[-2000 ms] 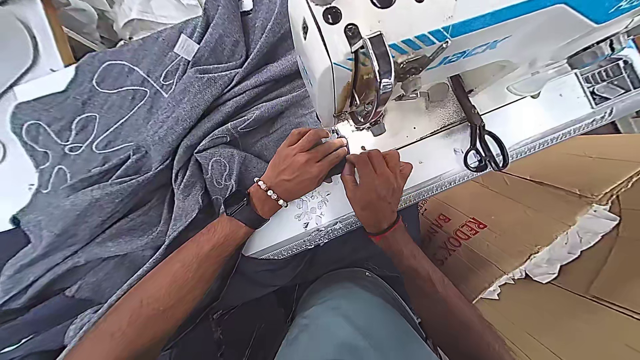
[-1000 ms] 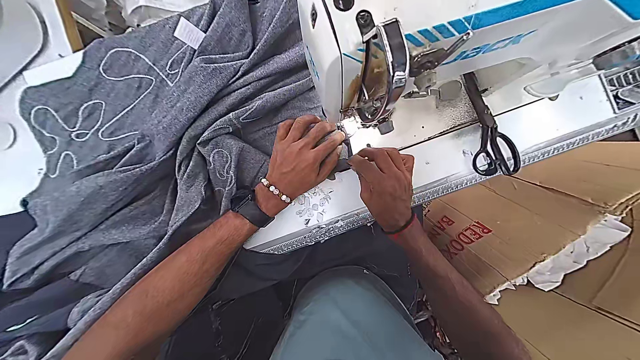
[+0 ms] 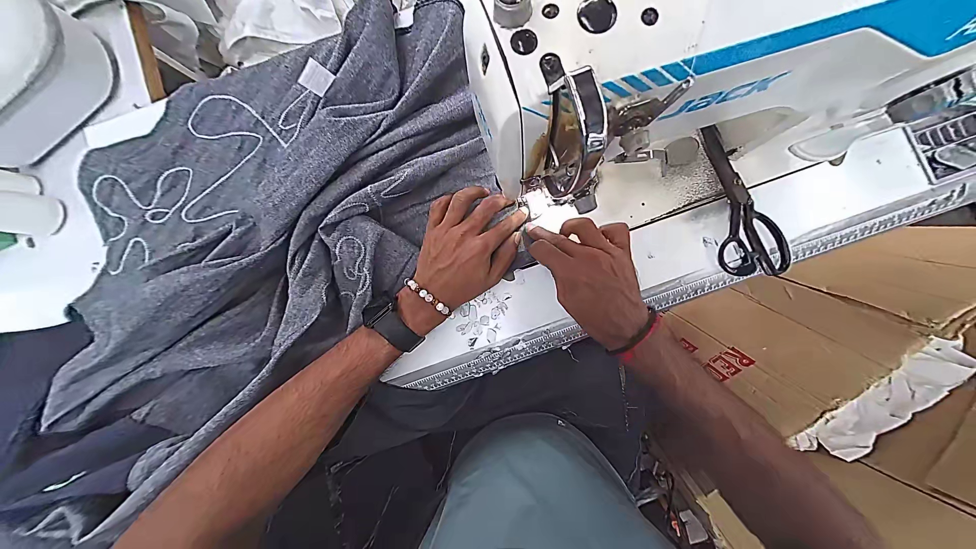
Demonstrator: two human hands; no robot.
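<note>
A grey knit garment [image 3: 282,198] with curling white stitched lines spreads to the left of a white and blue Jack sewing machine [image 3: 656,69]. My left hand [image 3: 465,252], with a beaded bracelet and a dark watch at its wrist, presses the garment's edge flat just below the lit presser foot [image 3: 541,200]. Close beside it, my right hand [image 3: 591,274] pinches the same edge between thumb and forefinger. The fingertips of both hands nearly touch. The fingers partly hide the cloth's edge and the needle area.
Black-handled scissors [image 3: 743,221] lie on the machine bed at right. A measuring tape strip [image 3: 717,280] runs along the table's front edge. Flattened cardboard [image 3: 808,343] with a torn white strip is at lower right. White cloth [image 3: 278,30] is bunched at upper left.
Both hands stay at the garment's edge near the presser foot. The right fingers have shifted slightly at the cloth; nothing else has plainly moved.
</note>
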